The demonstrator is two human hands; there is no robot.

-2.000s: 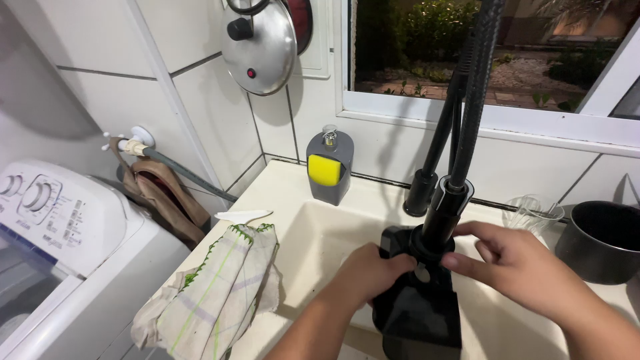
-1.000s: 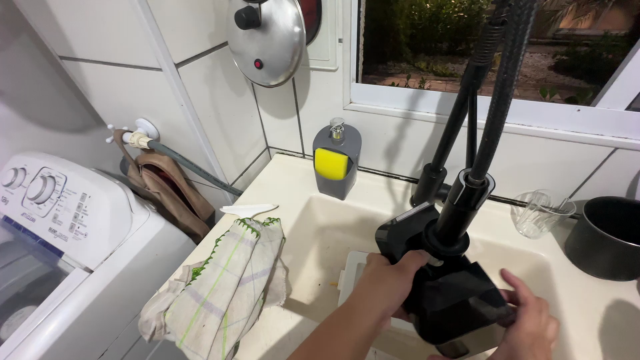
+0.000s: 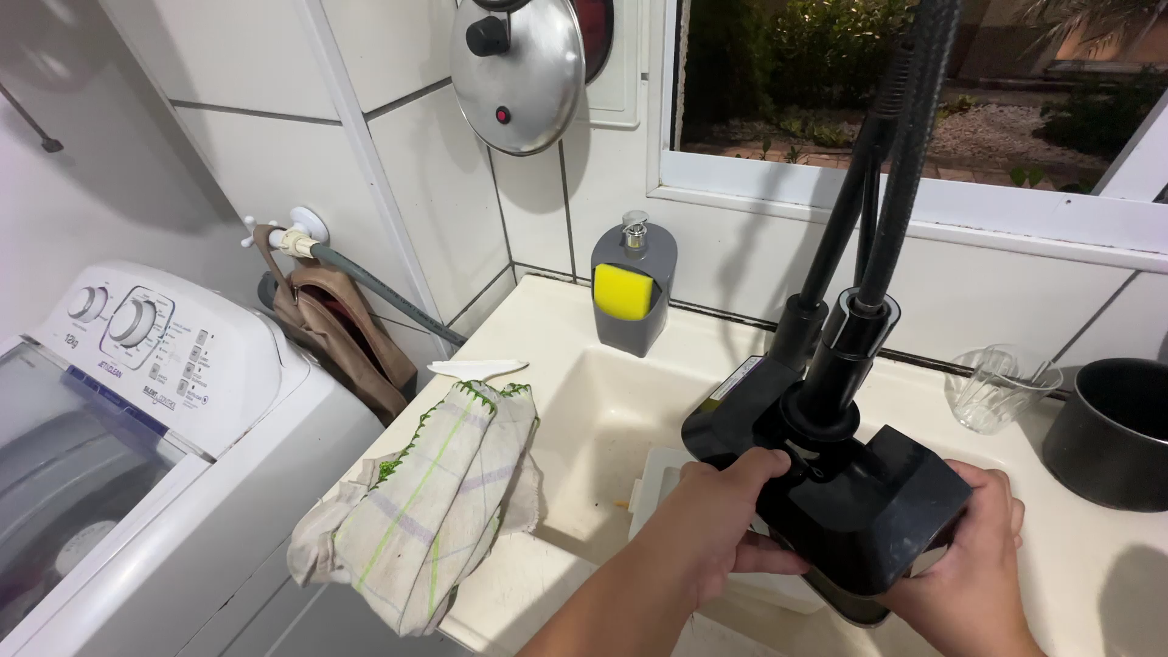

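Both my hands hold a glossy black plastic container (image 3: 849, 511) over the right part of the cream sink (image 3: 584, 438). My left hand (image 3: 721, 520) grips its near left side, thumb on top; my right hand (image 3: 976, 557) wraps its right end. Its far end lies beneath the black spring faucet's spout (image 3: 835, 365), whose round tip is close against the container; whether they touch, I cannot tell. A label shows on the container's far left edge. Below it in the basin lies a white plastic tray (image 3: 662, 484), partly hidden by my left forearm.
A checked dish towel (image 3: 429, 511) drapes over the counter's left edge beside a white-handled utensil (image 3: 479, 368). Behind the basin stands a grey soap dispenser (image 3: 630, 333) with a yellow sponge (image 3: 623, 291). Glass cups (image 3: 999, 392) and a dark pot (image 3: 1113, 438) stand right; a washing machine (image 3: 274, 438) is left.
The black container has turned and tilted under the spout. My right hand has moved from beside the spout to the container's right end. The white tray, hidden two seconds ago, now shows.
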